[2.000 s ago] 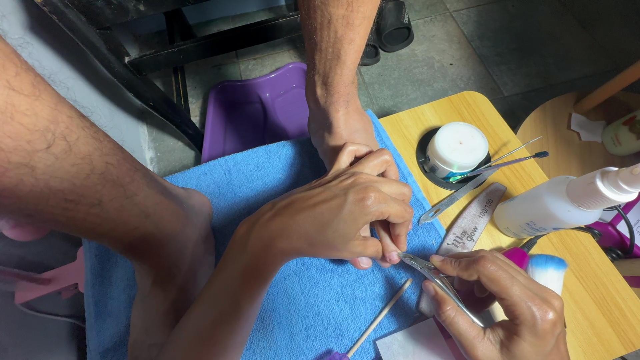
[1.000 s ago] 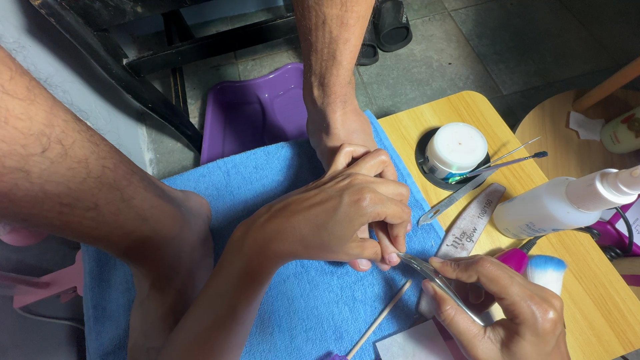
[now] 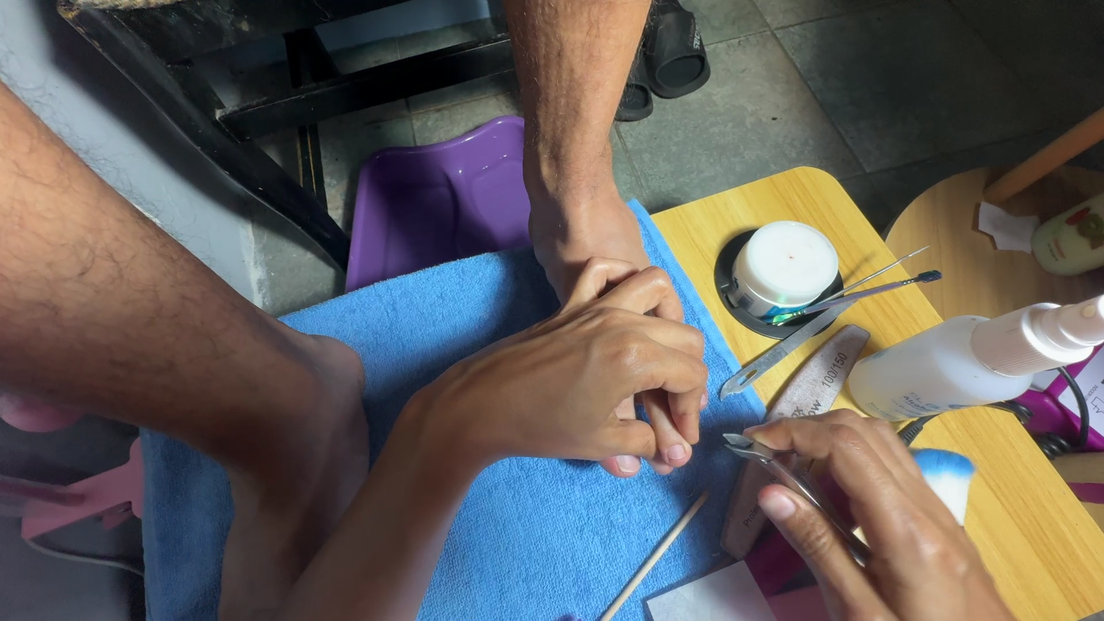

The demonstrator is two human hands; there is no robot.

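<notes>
My left hand [image 3: 595, 379] is closed around the toes of another person's foot [image 3: 586, 233], over a blue towel [image 3: 535, 535]. In my right hand [image 3: 880, 509] are metal cuticle nippers [image 3: 789, 474], their jaws pointing left, a short way from the held toes. A thin wooden stick [image 3: 653, 556] lies on the towel below my left hand. Beside and partly behind my right hand is a nail file [image 3: 819, 379]. The person's other foot [image 3: 293, 509] rests at the left of the towel, its toes out of view.
On the yellow wooden table [image 3: 1018, 483] stand a white-lidded jar [image 3: 787, 263], with slender metal tools [image 3: 798, 341] beside it, and a spray bottle [image 3: 931, 366]. A blue-and-white brush [image 3: 946, 479] is by my right hand. Beyond the towel sits a purple basin [image 3: 440, 203].
My right hand has drawn the nippers away from the toes, to the right; a second ago their tip was at a toe. My left hand keeps its hold on the foot.
</notes>
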